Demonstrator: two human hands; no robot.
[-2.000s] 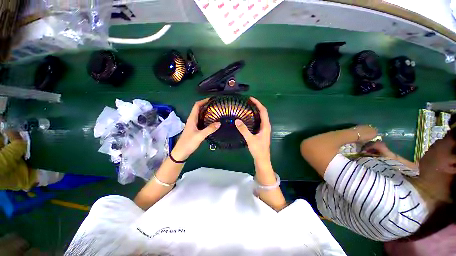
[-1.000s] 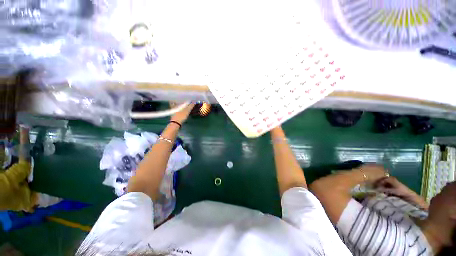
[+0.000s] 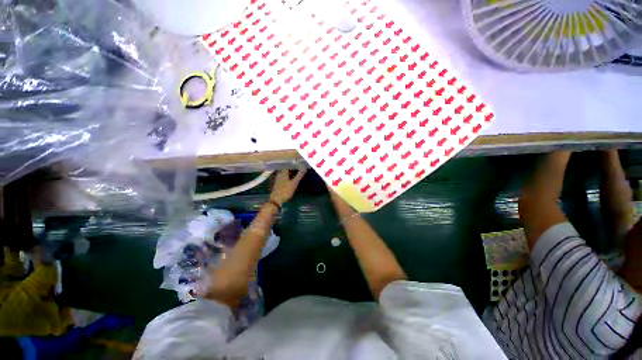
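My left hand [image 3: 287, 184] is at the shelf's front edge, its fingers partly hidden under it. My right forearm reaches up to the arrow label sheet [image 3: 352, 105], which hides my right hand. What either hand touches or holds is hidden; only a dark area shows between them. A small ring [image 3: 321, 267] and a small pale disc [image 3: 336, 241] lie on the green belt [image 3: 436, 242] in front of me.
The white shelf [image 3: 549, 105] bears a white fan grille [image 3: 556, 35], a yellow-black ring [image 3: 197, 90] and clear plastic bags [image 3: 63, 84]. A bag-lined bin [image 3: 204, 249] stands left. A person in striped sleeves reaches under the shelf at right, beside dotted sheets [image 3: 501, 264].
Two seconds ago both hands held a fan, thumbs on its grille; it no longer shows. The view has tilted up to the shelf. Both hands have moved closer together since one second ago.
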